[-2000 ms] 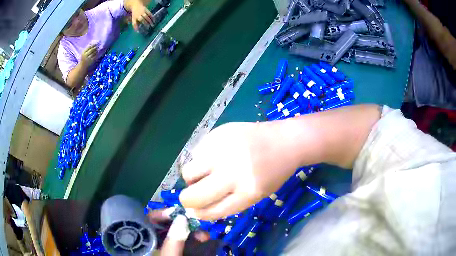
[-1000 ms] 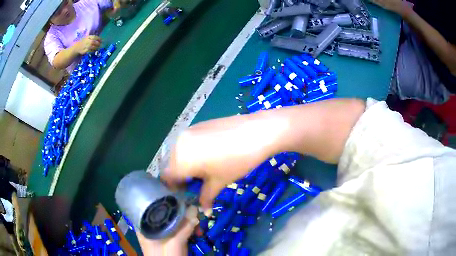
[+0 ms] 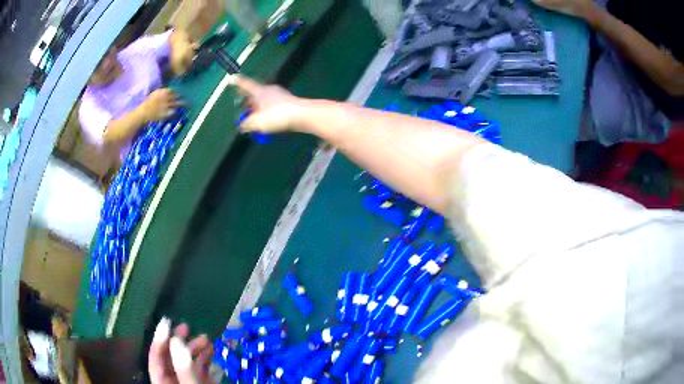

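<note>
My right hand (image 3: 268, 109) is stretched out over the green conveyor belt (image 3: 217, 225). A dark handle-like piece (image 3: 226, 61) is at its fingertips, and a bit of blue shows under the hand; whether the hand grips either is unclear. My left hand (image 3: 180, 358) is at the lower edge, partly cut off, with white caps on two fingertips. Its fingers are apart and nothing shows in them. Blue battery cells (image 3: 367, 300) with small pale patches lie in a loose heap on the bench, right of my left hand. My right arm hides part of the cells farther back.
Grey plastic housings (image 3: 480, 52) are heaped at the far right of the bench. A pale rail (image 3: 281, 232) divides bench and belt. Across the belt, a person in light purple (image 3: 139, 75) works by another heap of blue cells (image 3: 135, 202). Another person's arm (image 3: 637, 45) is at upper right.
The grey fan body has left my left hand. My right hand has moved from near my left hand forward and left across the belt. More of the near cell heap shows.
</note>
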